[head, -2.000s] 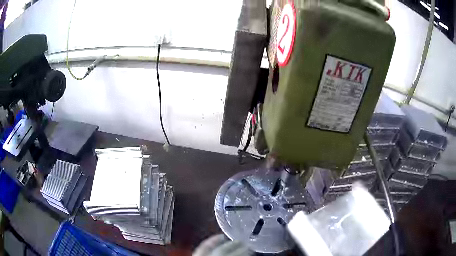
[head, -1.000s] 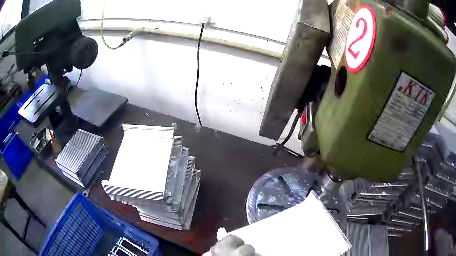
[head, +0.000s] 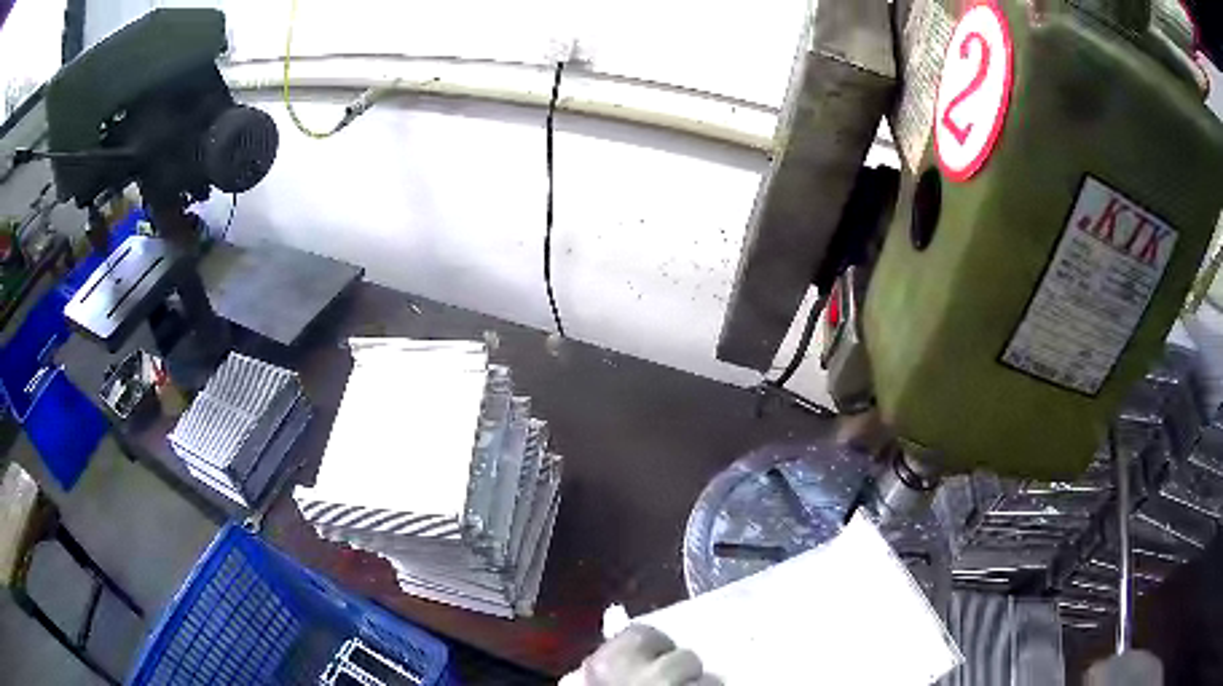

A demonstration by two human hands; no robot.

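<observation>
A heat sink [head: 818,610] lies tilted over the front of the round drill table [head: 718,516], its flat face glaring white. My left hand [head: 647,659], in a pale glove, is shut on its left edge at the bottom of the picture. The chuck [head: 905,480] is close above the heat sink's upper corner; whether the bit touches it cannot be told. The steel feed handle [head: 1124,550] hangs at the right. A blurred rounded shape is at its lower end, and I cannot tell whether it is a knob or my right hand.
The green drill head [head: 1039,255] fills the upper right. Heat sink stacks stand at left [head: 409,436], farther left [head: 242,422] and behind the drill table at right [head: 1033,529]. A blue basket [head: 255,610] holds toothed frames. A second drill press [head: 148,107] stands far left.
The view has turned left. The heat sink, at the drill table's right two seconds ago, is now across its front under the chuck. My left hand has come onto its left edge.
</observation>
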